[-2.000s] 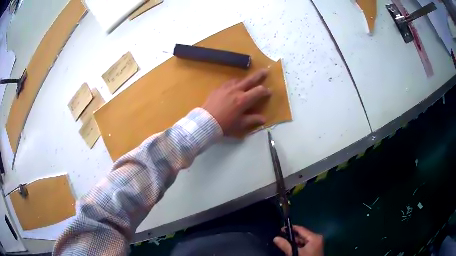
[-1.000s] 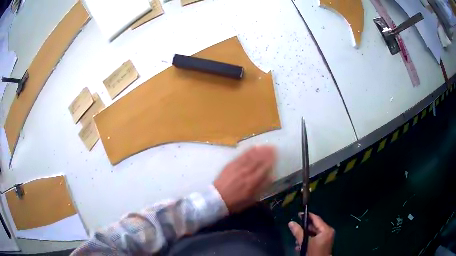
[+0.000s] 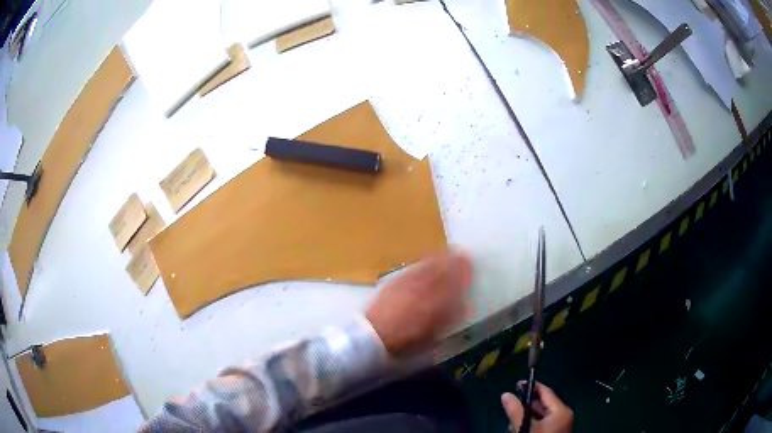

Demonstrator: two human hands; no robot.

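My left hand [image 3: 421, 298] is blurred, over the table's near part beside the lower right corner of the tan-orange card pattern [image 3: 279, 224]. Its fingers cannot be made out, and I see nothing held in it. A dark rectangular weight [image 3: 323, 156] lies on the pattern's upper part. A thin white edge shows along the pattern's rim. My right hand [image 3: 542, 409], at the bottom, holds the black handles of the tailor's shears [image 3: 538, 304]. The blades look closed and point up over the table edge, apart from the pattern.
Small brown tickets [image 3: 187, 180] lie left of the pattern. A long pattern [image 3: 72, 161] with a clamp [image 3: 32, 183] is far left. A clamped pattern [image 3: 74, 375] sits lower left. Folded white panels [image 3: 292, 21] lie at the back. Upper right are a curved pattern [image 3: 554, 32], clamp and ruler [image 3: 658, 93].
My left hand has come off the pattern to its near right side. The shears in my right hand have moved right, away from the pattern's edge. The view has shifted.
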